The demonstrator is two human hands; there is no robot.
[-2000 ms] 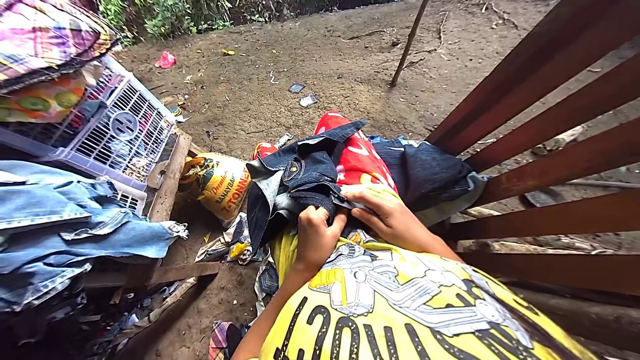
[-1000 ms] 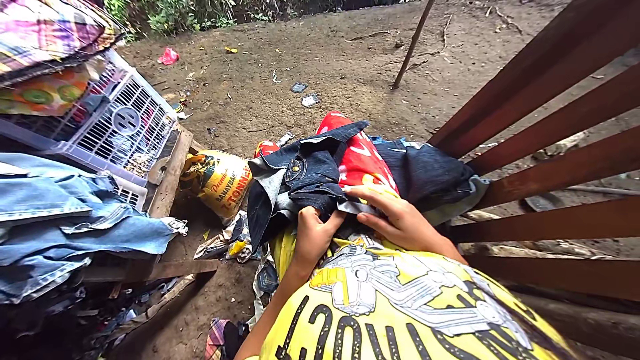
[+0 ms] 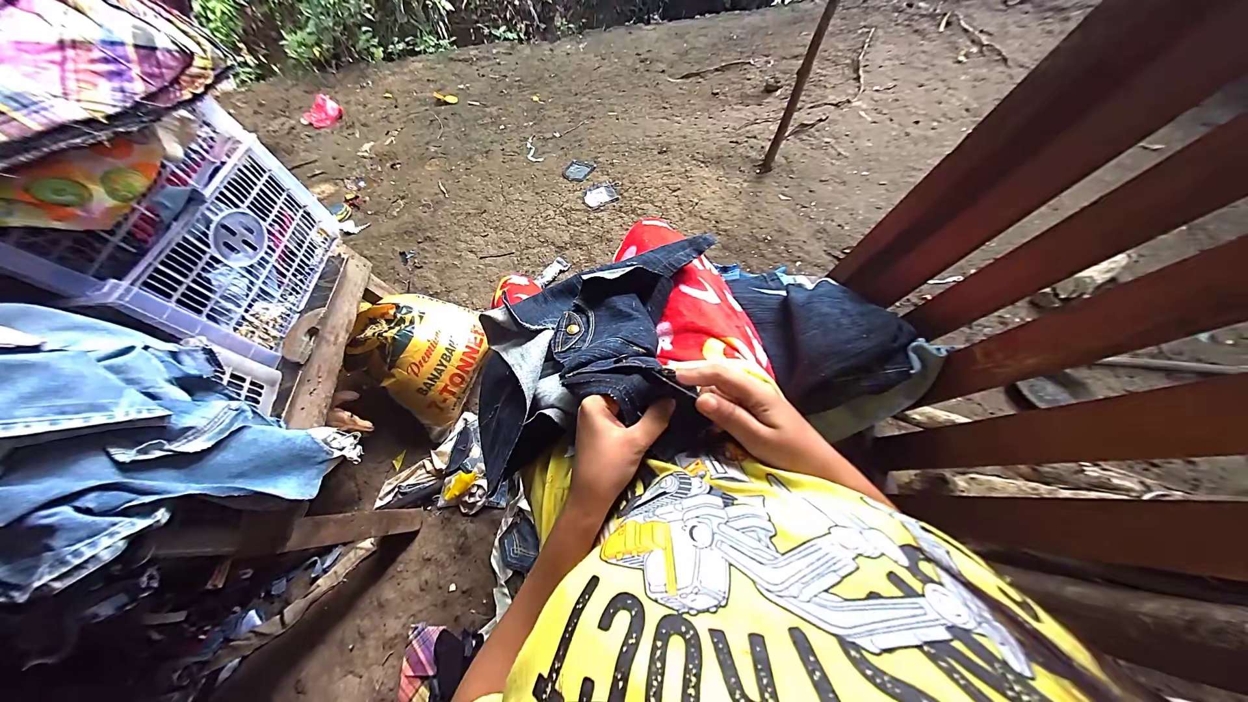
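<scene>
A piece of dark blue denim [image 3: 609, 327] with a metal button and frayed pale edges lies over my lap, on red patterned cloth [image 3: 717, 312]. My left hand [image 3: 614, 439] grips a folded edge of this denim between thumb and fingers. Close beside it on the right, my right hand [image 3: 746, 409] has its fingers at the same denim, near a thin dark pointed thing too small to name. Whether the right hand holds that thing or the cloth is unclear. More dark denim [image 3: 809, 331] lies to the right of my lap.
At the left, light blue denim [image 3: 117, 419] hangs near a white plastic crate [image 3: 234, 234] on a wooden frame [image 3: 327, 351]. A yellow printed sack [image 3: 429, 361] stands on the ground beside it. Brown wooden slats [image 3: 1063, 341] rise at the right. A thin stick [image 3: 799, 88] stands in the dirt ahead.
My right hand has drawn back slightly from the denim fold between one second ago and now. My left hand keeps its grip on the denim.
</scene>
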